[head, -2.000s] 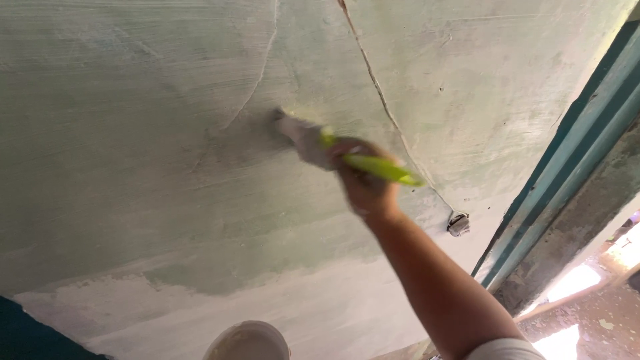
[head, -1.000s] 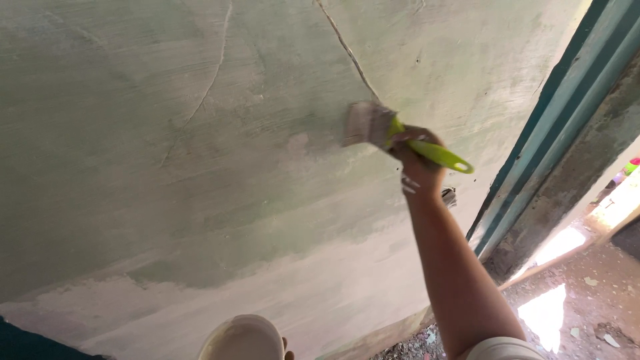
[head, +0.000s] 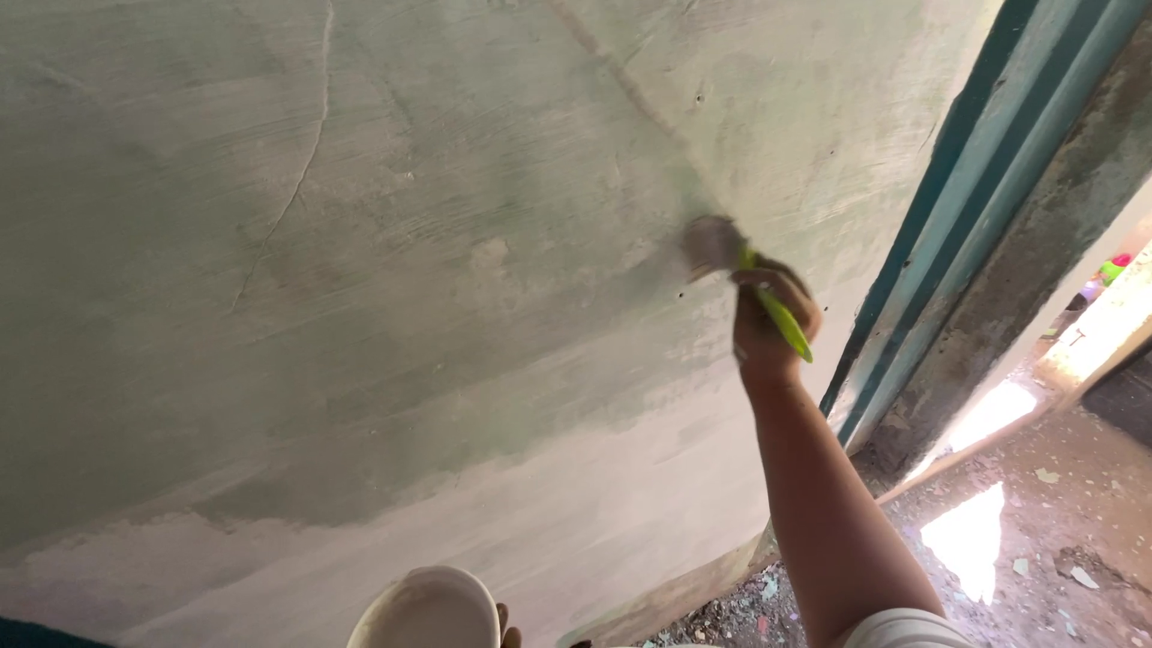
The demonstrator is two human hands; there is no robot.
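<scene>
My right hand (head: 774, 315) is closed around the lime-green handle of a wide paintbrush (head: 713, 245), whose bristles are against the wall (head: 432, 270), at the lower end of a diagonal line on it. The wall is patchy green and whitish, with a thin crack at the upper left. At the bottom edge, my left hand (head: 509, 627) shows only as fingertips at the right side of a white round container (head: 427, 612) that it holds. The rest of that hand is hidden or out of view.
A teal-painted door frame (head: 954, 207) stands to the right, beside a rough concrete edge. Paint flakes and rubble lie on the floor (head: 1062, 504) at the lower right, with bright patches of sunlight. Small dark holes dot the wall near the brush.
The brush in my right hand has moved to the right and down along the wall. The diagonal crack, sharp and open earlier, now looks like a smeared line. The view has shifted somewhat.
</scene>
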